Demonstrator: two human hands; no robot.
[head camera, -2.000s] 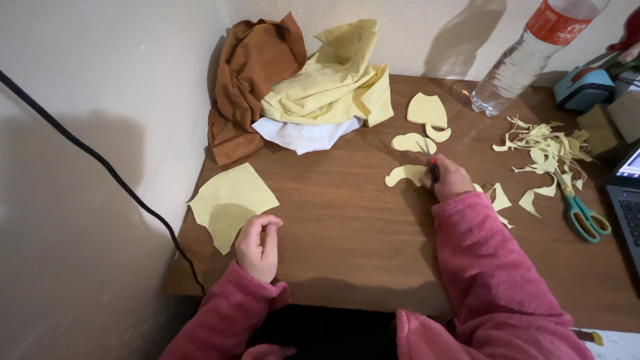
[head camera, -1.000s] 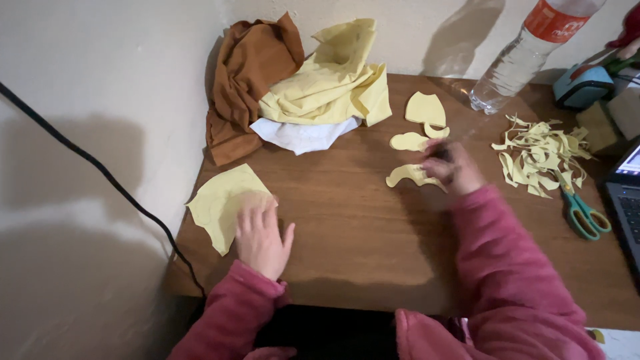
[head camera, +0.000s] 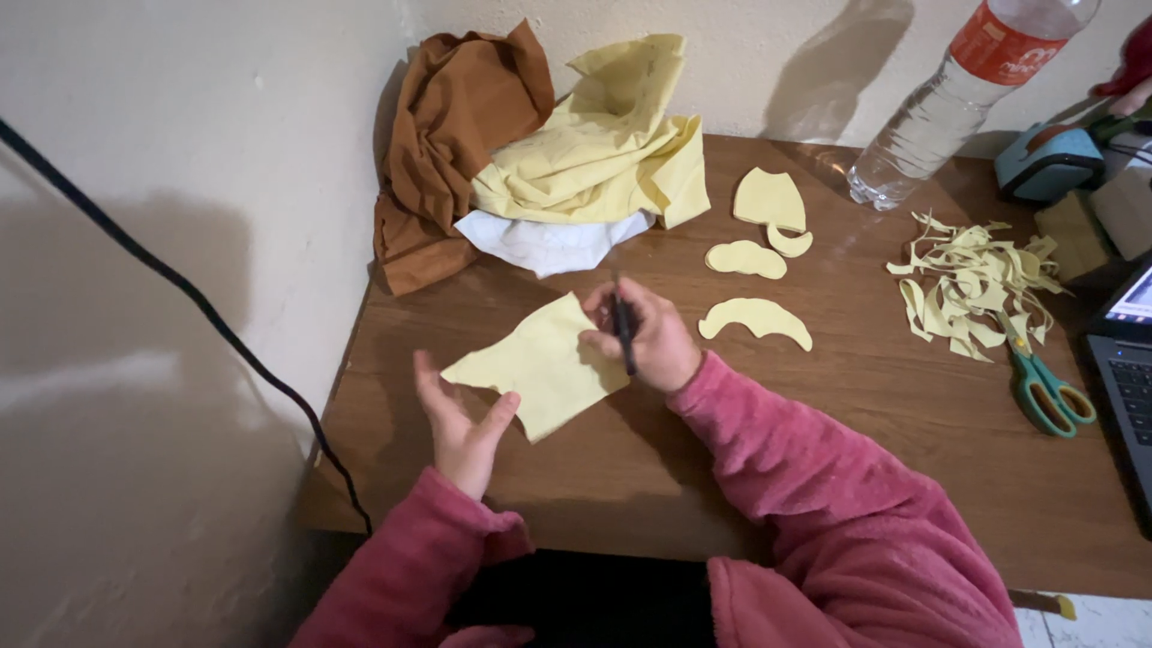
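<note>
A pale yellow fabric piece (head camera: 549, 367) lies between my hands above the wooden table. My left hand (head camera: 463, 427) has its fingers spread, with the thumb at the piece's lower left edge and the fingers partly behind its corner; whether it pinches the cloth is unclear. In my right hand (head camera: 643, 333) is a slim dark tool (head camera: 623, 335), perhaps small scissors or a pen, while its fingertips touch the fabric's right edge. Cut yellow shapes sit to the right: a curved band (head camera: 756, 322), a rounded piece (head camera: 747, 259), a small crescent (head camera: 789, 241) and a larger panel (head camera: 769, 200).
Brown cloth (head camera: 441, 135), yellow cloth (head camera: 594, 162) and white cloth (head camera: 558, 245) are heaped at the back. On the right are a plastic bottle (head camera: 927, 121), fabric scraps (head camera: 976, 279), green-handled scissors (head camera: 1048, 396) and a laptop (head camera: 1129, 369). A black cable (head camera: 189, 292) runs along the left.
My right hand has moved left from the cut shapes to the yellow fabric piece. That piece has shifted right from the table's left side and turned, and my left hand has opened at its edge.
</note>
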